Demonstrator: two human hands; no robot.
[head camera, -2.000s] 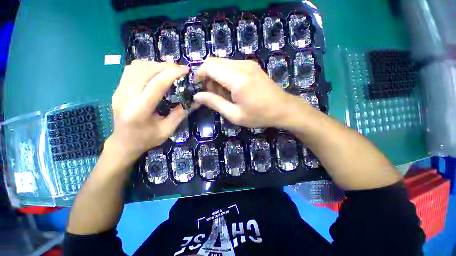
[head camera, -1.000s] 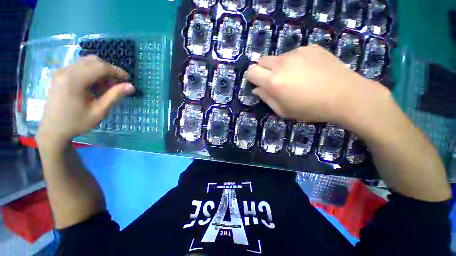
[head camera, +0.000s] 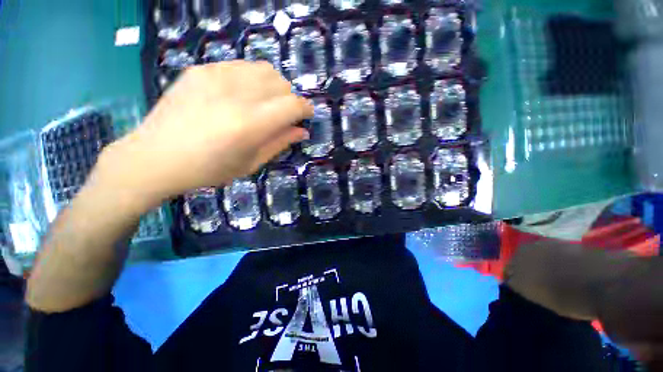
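A black tray (head camera: 349, 231) holds rows of shiny oval units with dark round centres. My left hand (head camera: 225, 120) reaches over the tray from the left, palm down. Its fingertips are close together at the left edge of a unit (head camera: 320, 129) in the row above the front one. Whether they pinch a small part cannot be told. The hand hides several units on the left. My right hand is out of the picture. Only a dark, blurred right forearm shows at the lower right, running off the right edge.
Clear blister trays with dark part grids lie on the green mat, one at left (head camera: 75, 154) and one at right (head camera: 589, 116). A white label (head camera: 127, 35) is at upper left. Red crates (head camera: 618, 236) and a small clear tray (head camera: 461, 241) show beyond the bench's front edge.
My left hand has moved from the left blister tray to over the black tray. My right hand has left the units and gone out at the right. The view has shifted.
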